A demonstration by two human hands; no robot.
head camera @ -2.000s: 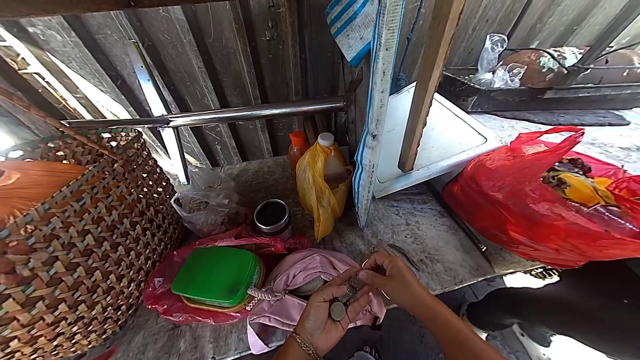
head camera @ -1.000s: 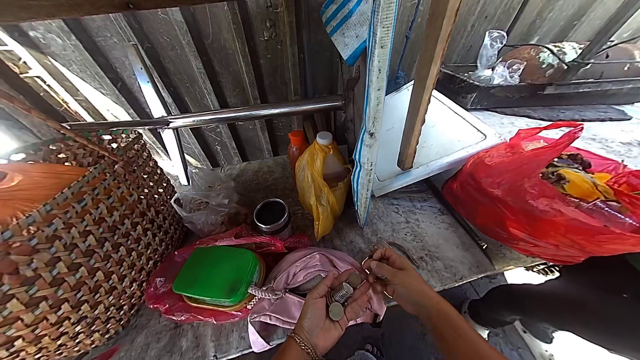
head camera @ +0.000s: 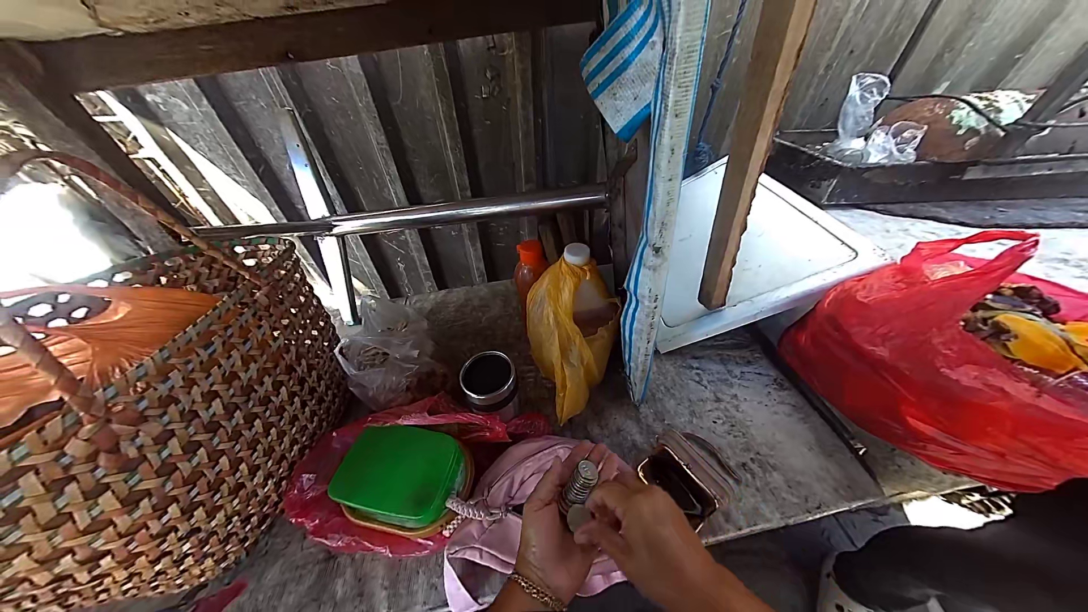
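Observation:
My left hand (head camera: 548,531), palm up with a bracelet at the wrist, holds a row of stacked coins (head camera: 581,484) and a loose coin at the palm. The fingertips of my right hand (head camera: 625,514) touch the coins from the right; whether they grip one is hidden. Under and behind both hands lies a pink fabric bag (head camera: 489,544) with a braided strap. An open purse (head camera: 680,484) with a metal-rimmed mouth rests on the worn tabletop just right of my right hand.
Left are a woven basket (head camera: 195,425) and a green-lidded container (head camera: 398,474) on a red plastic bag. Behind stand a steel tumbler (head camera: 489,382), a yellow bag (head camera: 561,331) around a bottle, and an orange-capped bottle (head camera: 529,272). A full red bag (head camera: 901,365) sits right, beyond a wooden post (head camera: 756,153).
My right hand has moved left, onto the coins in my left palm. The coins now form a neat row. The open purse shows beside my right hand.

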